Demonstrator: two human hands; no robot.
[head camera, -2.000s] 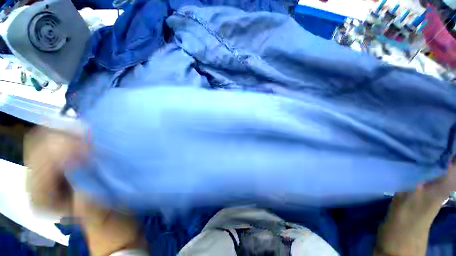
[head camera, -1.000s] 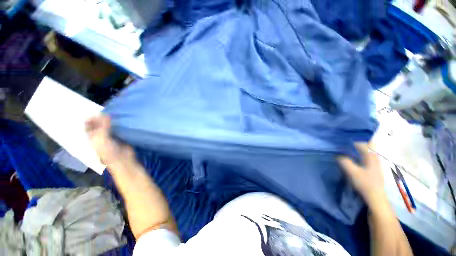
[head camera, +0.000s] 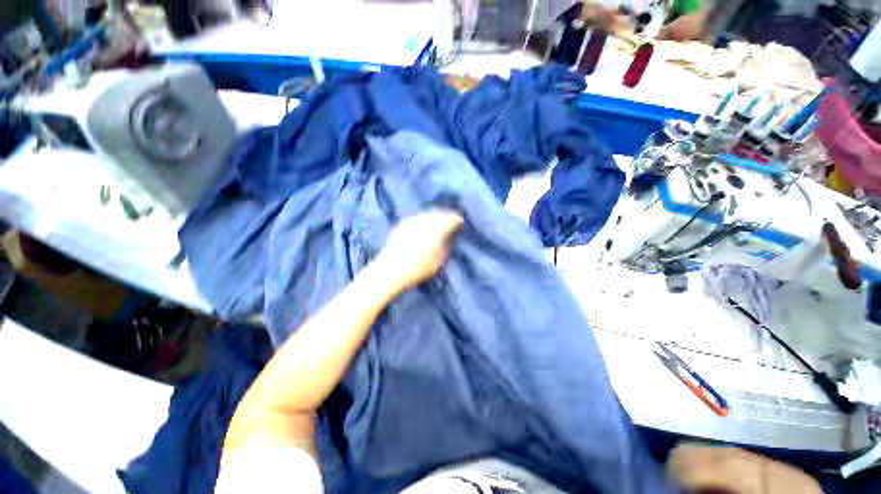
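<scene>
A blue denim-like garment (head camera: 522, 318) lies in a heap over the table and hangs down over my lap. My left hand (head camera: 428, 243) is on its upper middle part, closed on the cloth. My right hand (head camera: 739, 471) is blurred and cut off by the bottom edge, beside the garment's lower right side; I cannot tell whether it holds cloth. The white sewing machine (head camera: 724, 207) with blue stripes stands to the right of the garment.
Thread snips (head camera: 694, 379) with orange and blue handles lie on the white table (head camera: 628, 338). A lilac-white thread tangle (head camera: 739, 285) lies near the machine. A grey unit (head camera: 164, 130) with a round vent stands at the left. Red spools (head camera: 638, 65) stand behind.
The hem is no longer stretched between both hands. My left hand has moved up and right onto the garment; my right hand has moved down to the bottom edge. The view has shifted, showing more table.
</scene>
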